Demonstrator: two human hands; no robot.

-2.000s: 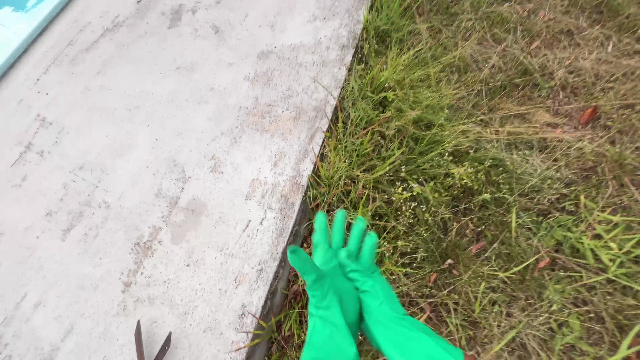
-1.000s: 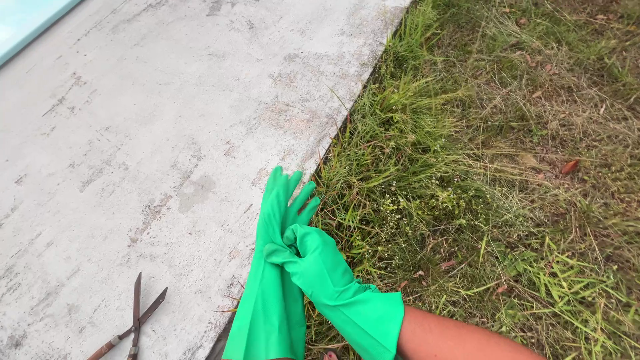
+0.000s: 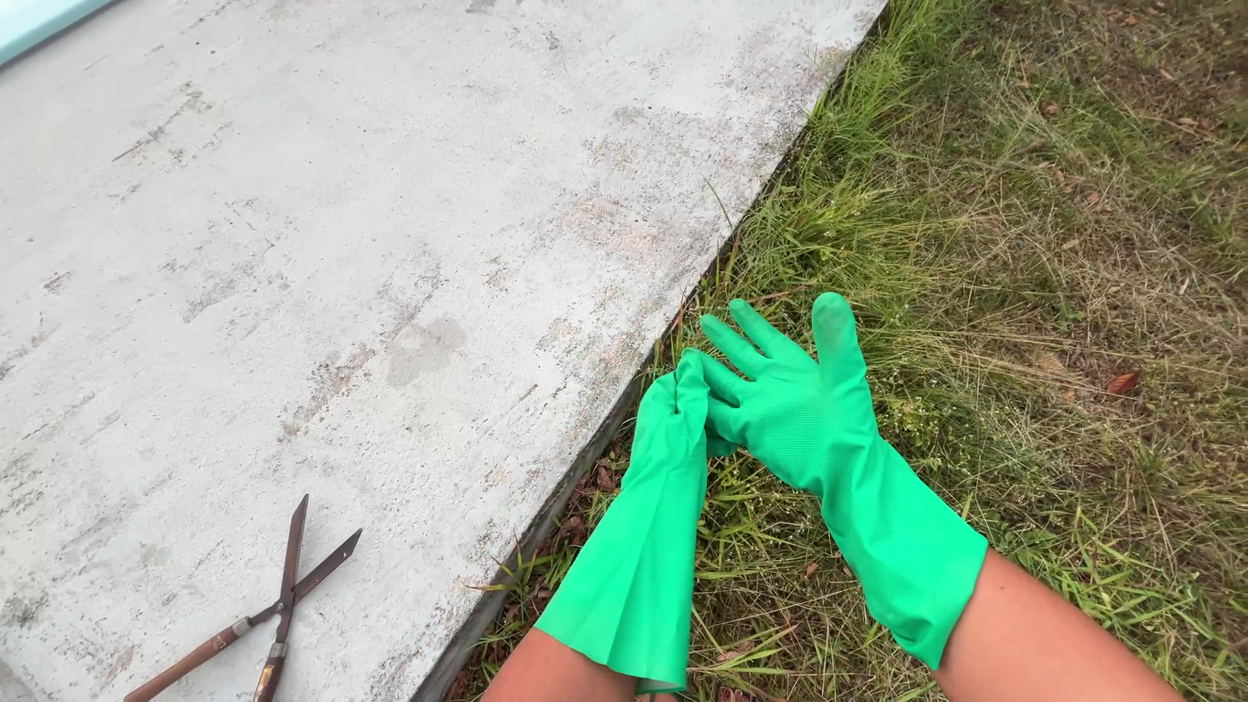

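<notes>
Both my hands wear long green rubber gloves and meet above the grass at the slab's edge. My left hand (image 3: 678, 414) has its fingers bent against the little-finger side of my right glove; whether it pinches the rubber is hard to tell. My right hand (image 3: 795, 400) is spread, palm side showing, thumb up, and holds nothing. To the left, a pair of hedge shears (image 3: 286, 602) with rusty, parted blades and wooden handles lies on the concrete slab (image 3: 390, 244).
Green and dry grass (image 3: 1053, 292) borders the slab's dark edge (image 3: 575, 487) on the right. A brown leaf (image 3: 1123, 382) lies in it. A light blue edge (image 3: 39, 24) crosses the top left corner.
My right hand, earlier closed at my left glove, has opened and spread. My left hand, earlier extended, now has bent fingers against the right glove. More of the shears shows than at first.
</notes>
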